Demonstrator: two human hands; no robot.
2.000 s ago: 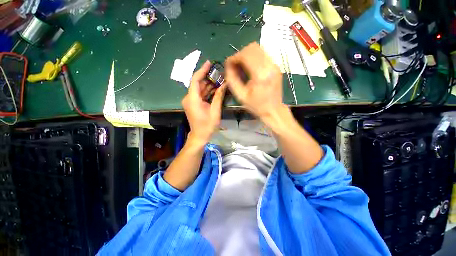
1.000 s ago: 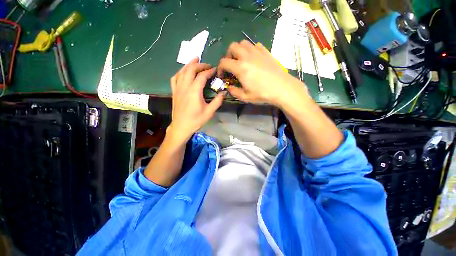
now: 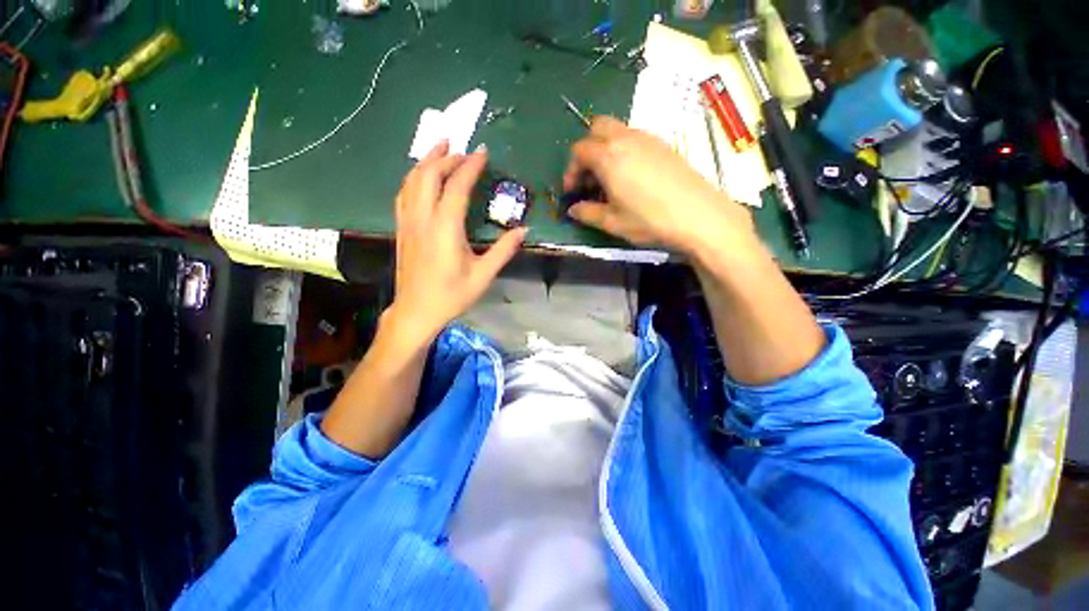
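Observation:
A small dark round device housing (image 3: 508, 203) with a silver-white block inside lies at the bench's front edge. My left hand (image 3: 444, 227) is beside it, thumb and fingers spread around its left side; whether the fingertips touch it is unclear. My right hand (image 3: 633, 185) is to its right, fingertips closed on a small dark part (image 3: 582, 198) that is mostly hidden by the fingers. Small orange-gold bits show between the housing and my right fingertips. A thin metal tool (image 3: 576, 110) lies just behind my right hand.
A torn white piece (image 3: 449, 124) lies behind my left hand. Paper with a red-handled tool (image 3: 727, 112) and a long black tool (image 3: 782, 164) are to the right. Yellow-handled pliers (image 3: 102, 84) lie far left. A blue bottle (image 3: 869, 105) stands at right rear. Black trays (image 3: 102, 418) flank my lap.
My right hand has moved right, away from the housing, with a small dark part in its fingers. My left hand has opened around the housing, which now shows more fully.

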